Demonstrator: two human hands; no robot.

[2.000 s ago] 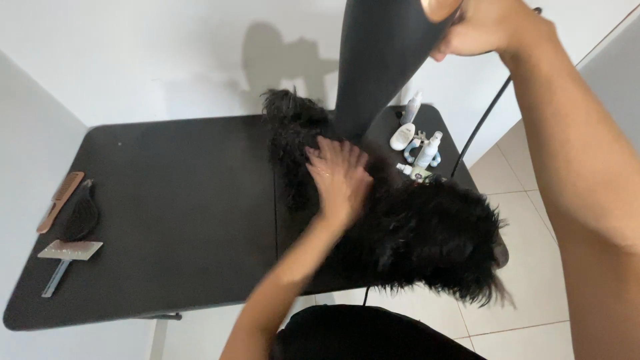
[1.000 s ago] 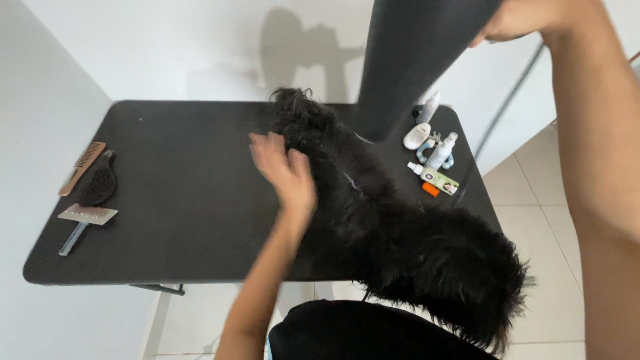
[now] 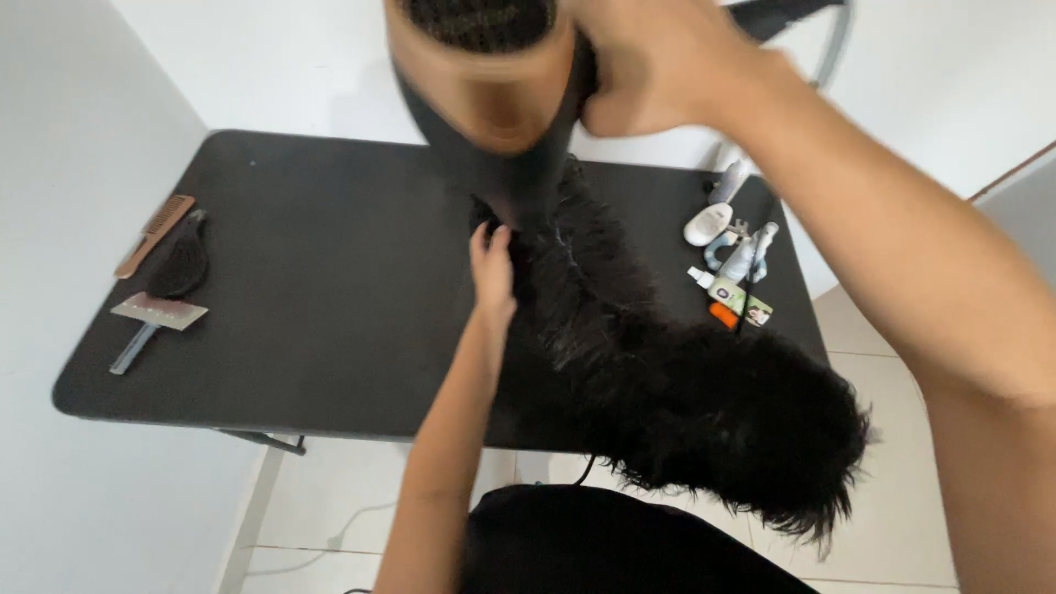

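Observation:
A long-haired black dog (image 3: 709, 404) is on the black grooming table (image 3: 330, 289), its body running from the upper middle to the lower right. My right hand (image 3: 643, 74) grips a black and copper hair dryer (image 3: 495, 115), whose rear grille faces me and whose nozzle end points down over the dog's fur. Below the nozzle, my left hand (image 3: 492, 260) touches the fur at the dog's side, fingertips partly hidden in dark hair; whether they pinch any of it is unclear.
At the table's left lie a comb (image 3: 157, 235), a black brush (image 3: 180, 262) and a slicker brush (image 3: 159, 312). At the right are a white oval item (image 3: 707, 224), a spray bottle (image 3: 749, 252), a green-labelled bottle (image 3: 738, 299) and an orange item (image 3: 723, 314). A white wall stands behind.
The dryer has swung left and now shows its rear grille. My left hand, spread beside the dog one second ago, now has its fingers at the fur.

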